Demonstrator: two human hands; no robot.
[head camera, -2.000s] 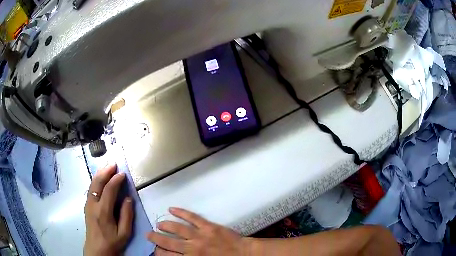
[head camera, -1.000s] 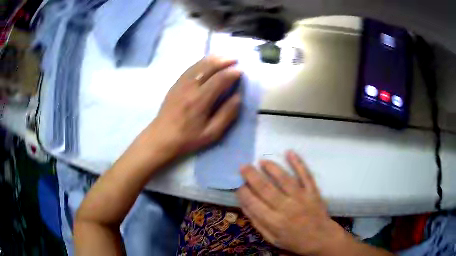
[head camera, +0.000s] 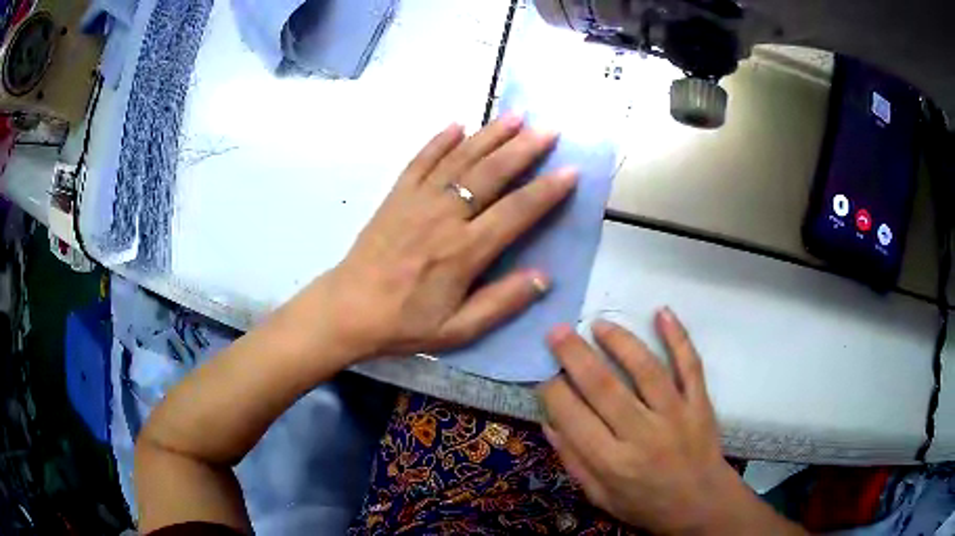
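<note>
A light-blue band piece (head camera: 571, 241) lies flat on the white table, running from the bright needle area down to the table's front edge. My left hand (head camera: 450, 236) lies on it with the fingers spread, pressing it from the left. My right hand (head camera: 639, 419) is at its lower right corner, the index fingertip at the cloth's edge and the other fingers apart on the table. The sewing machine's head (head camera: 712, 37) is above the upper end. The knurled knob (head camera: 697, 103) hangs beside the glow. The presser foot cannot be made out.
A smartphone (head camera: 864, 173) lies on the metal bed plate (head camera: 723, 178) at right, with a black cord (head camera: 935, 387) beside it. Stacked cut strips (head camera: 152, 136) lie at left and folded light-blue pieces (head camera: 340, 31) at the back. Measuring tape (head camera: 482, 396) runs along the front edge.
The view has swung left and down towards the table's front edge. My left hand has spread its fingers flatter over the band. My right hand stays near the band's lower corner.
</note>
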